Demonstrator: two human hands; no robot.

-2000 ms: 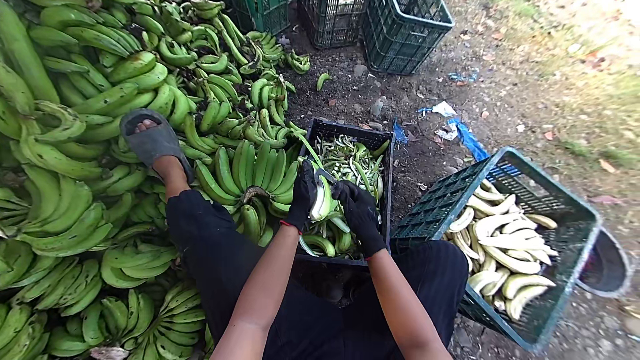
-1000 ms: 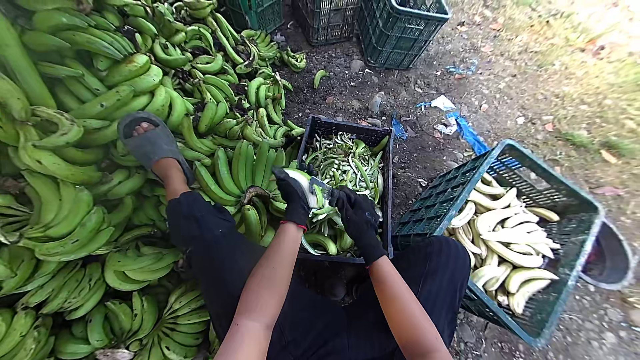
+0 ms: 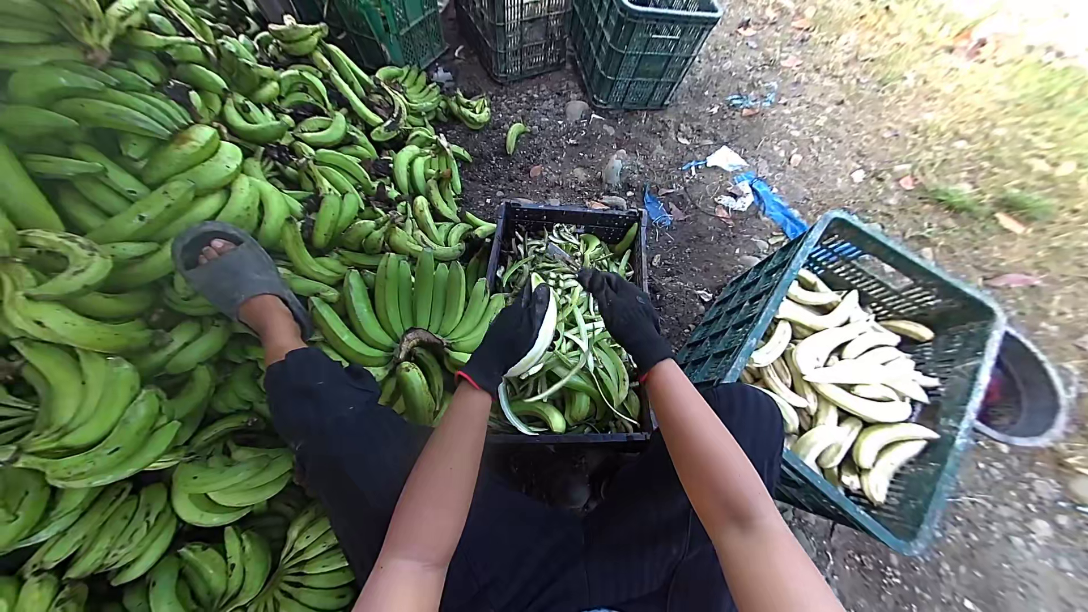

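Black gloves cover both of my hands. My left hand [image 3: 512, 336] grips a mostly peeled banana [image 3: 541, 336], pale with a strip of green skin near its top end. My right hand [image 3: 622, 314] is closed around a small knife [image 3: 561, 255], whose blade points up and left over the peelings. Below both hands sits a black plastic crate [image 3: 565, 438] holding green peel strips [image 3: 586, 319] and some green bananas. A large hand of green bananas [image 3: 421, 297] lies just left of that crate.
Green bananas [image 3: 110, 289] are heaped across the left side, under my sandalled foot [image 3: 234, 268]. At the right a tilted green plastic crate [image 3: 977, 408] holds peeled bananas [image 3: 850, 365], with a round basin [image 3: 1028, 391] behind it. More crates [image 3: 642, 51] stand at the top.
The banana in my left hand shows more bare pale flesh than two seconds ago. My right hand and the knife have moved off the banana, up and to the right.
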